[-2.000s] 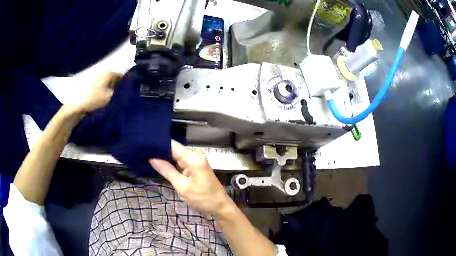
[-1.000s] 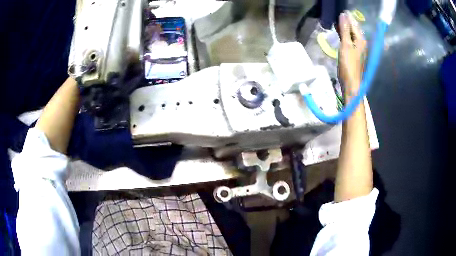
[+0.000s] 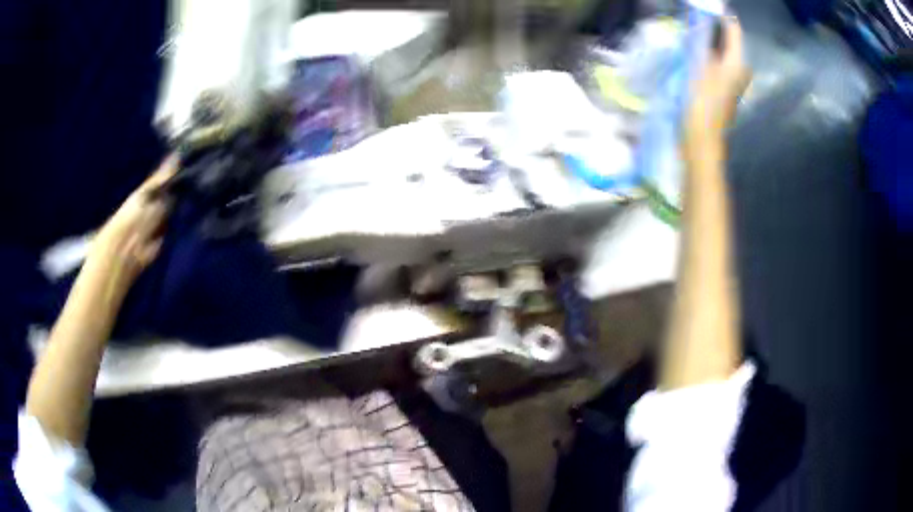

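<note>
The whole view is blurred. The navy fabric piece (image 3: 215, 290) lies under the dark presser foot and needle area (image 3: 215, 165) and hangs over the table's front edge. My left hand (image 3: 145, 225) is at the left of the needle area, beside the cloth; its grip is too blurred to tell. My right hand (image 3: 719, 85) is raised at the upper right, at the blurred blue air hose (image 3: 661, 110); whether it holds the hose is unclear. The off-white sewing machine body (image 3: 400, 185) runs between the hands.
A smartphone (image 3: 325, 105) lies behind the arm. A pale bracket with two ring ends (image 3: 496, 345) hangs below the body. A larger navy mass (image 3: 80, 110) is at the left. Checked cloth (image 3: 320, 455) covers my lap. Dark cloth (image 3: 771, 430) is at the lower right.
My right hand left the navy cloth, went to the upper right and stays there. My left hand went behind the machine head and now shows again at its left. The blue hose appears shifted left.
</note>
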